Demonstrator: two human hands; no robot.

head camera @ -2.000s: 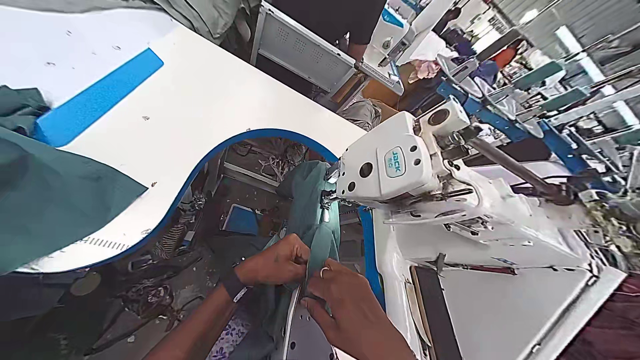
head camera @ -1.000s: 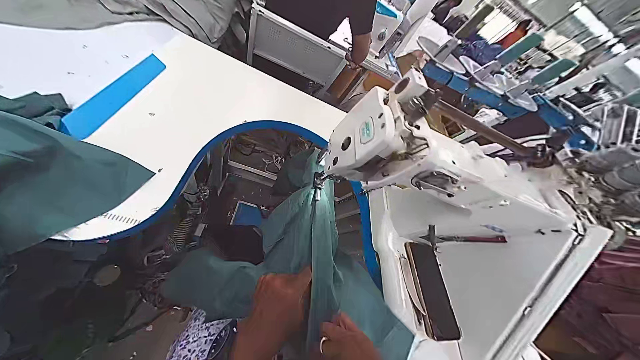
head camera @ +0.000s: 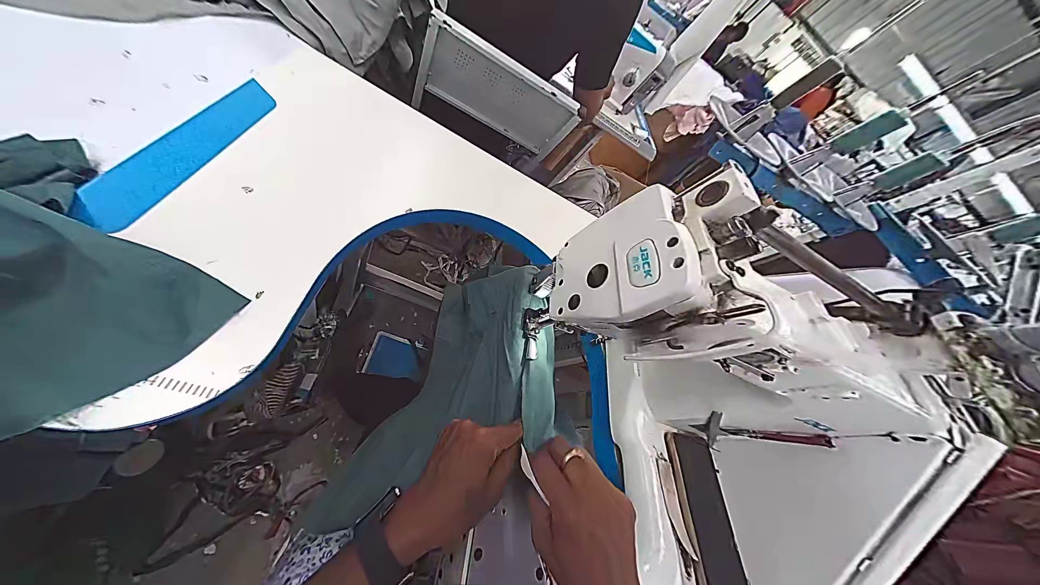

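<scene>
Green fabric [head camera: 479, 349] runs under the presser foot [head camera: 532, 333] of a white Jack sewing machine [head camera: 626, 260] and hangs down to the left. My left hand [head camera: 463, 479], with a dark band on its wrist, pinches the fabric edge below the foot. Close beside it on the right, my right hand [head camera: 581, 504], wearing a ring, grips the folded edge of the same fabric. The fingertips of both hands lie partly behind the cloth and knuckles. A narrow machine arm with holes [head camera: 508, 540] shows beneath the hands.
A white table [head camera: 366, 138] with a blue-edged curved cutout borders the machine. More green fabric [head camera: 89, 301] and a blue strip [head camera: 175, 158] lie on it. Another person's hand [head camera: 593, 101] is beyond the table. A white metal cover [head camera: 821, 504] stands at the right.
Both hands have moved up toward the presser foot since one second ago. The fabric, spread wide below the foot then, now hangs more to the left.
</scene>
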